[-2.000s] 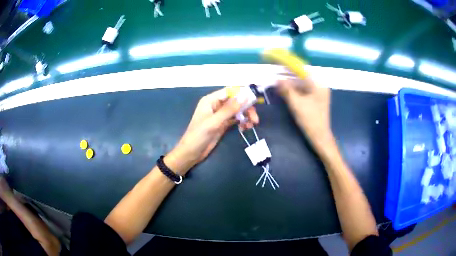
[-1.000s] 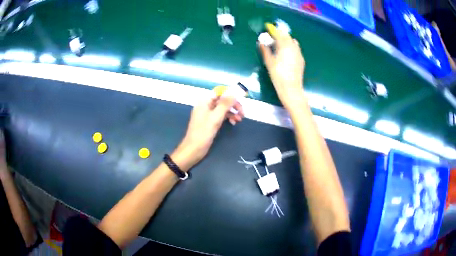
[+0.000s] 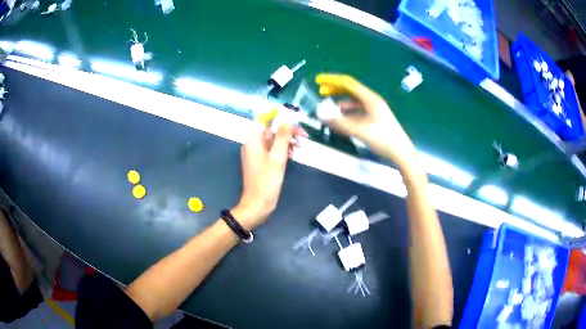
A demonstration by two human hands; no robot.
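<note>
My left hand (image 3: 266, 154) is over the white rail, its fingers closed on a white wired unit (image 3: 287, 117) with a dark end; yellow cots cover a fingertip. My right hand (image 3: 366, 115), with long yellow finger cots, is above the green belt and holds a small white piece (image 3: 329, 110), blurred; whether it is a housing or a wired unit I cannot tell. Three white wired units lie close together on the dark bench: one at left (image 3: 329, 218), one at right (image 3: 356, 222), one below (image 3: 351, 256).
The green conveyor belt (image 3: 218, 38) carries spaced wired units (image 3: 281, 76) and a loose white piece (image 3: 412, 79). A blue bin (image 3: 483, 283) with white housings stands at lower right. More blue bins (image 3: 450, 58) stand beyond the belt. Yellow discs (image 3: 195, 204) lie left. Another person's arm (image 3: 16, 247) shows at left.
The view has turned and shifted. The group on the bench has grown from one unit to two, then three. My right hand has come back from farther over the belt towards my left hand with a white piece.
</note>
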